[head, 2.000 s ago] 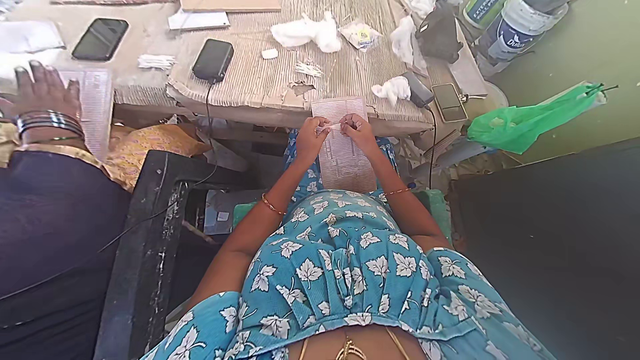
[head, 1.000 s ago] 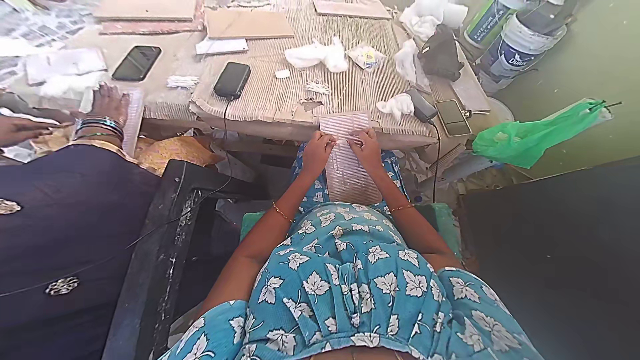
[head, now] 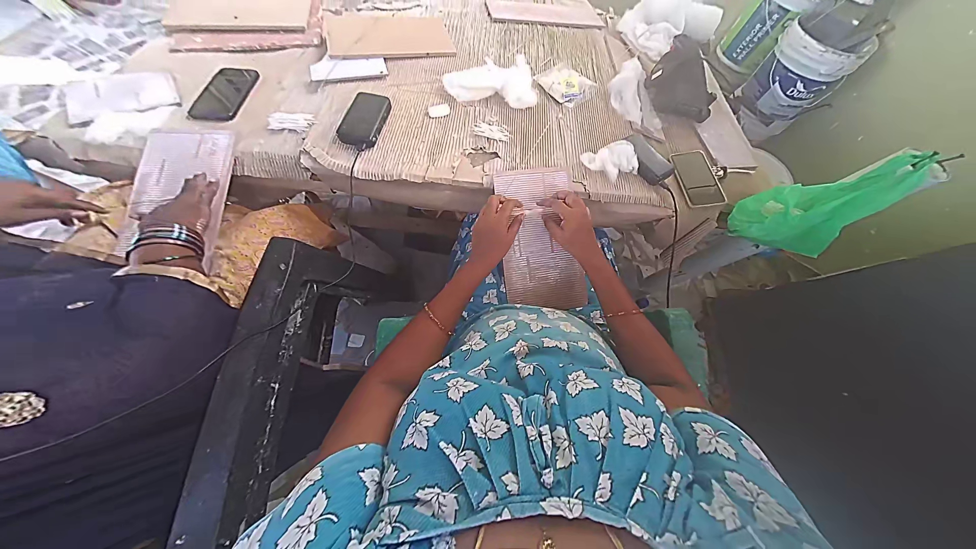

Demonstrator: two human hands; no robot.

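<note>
A ridged, pale pink board [head: 543, 267] lies across my lap, its far end against the table edge. My left hand [head: 496, 229] and my right hand [head: 568, 221] are over its upper part, close together. Between their fingertips is a thin white strip or wick [head: 532, 211], pinched from both sides. Beyond the board, thin white rolled sticks [head: 490, 131] lie in a small pile on the table. White cotton [head: 492, 81] lies farther back.
The corrugated-covered table [head: 427, 164] bears a black phone [head: 223, 94], a black power bank [head: 364, 120] with a cable and several flat boards. A co-worker's hand [head: 179, 210] rests on another ridged board at left. A green plastic bag [head: 827, 206] hangs at right, below paint buckets [head: 808, 72].
The co-worker's second hand has come farther into view at the far left. My hands stay close together over the board. The view has shifted slightly.
</note>
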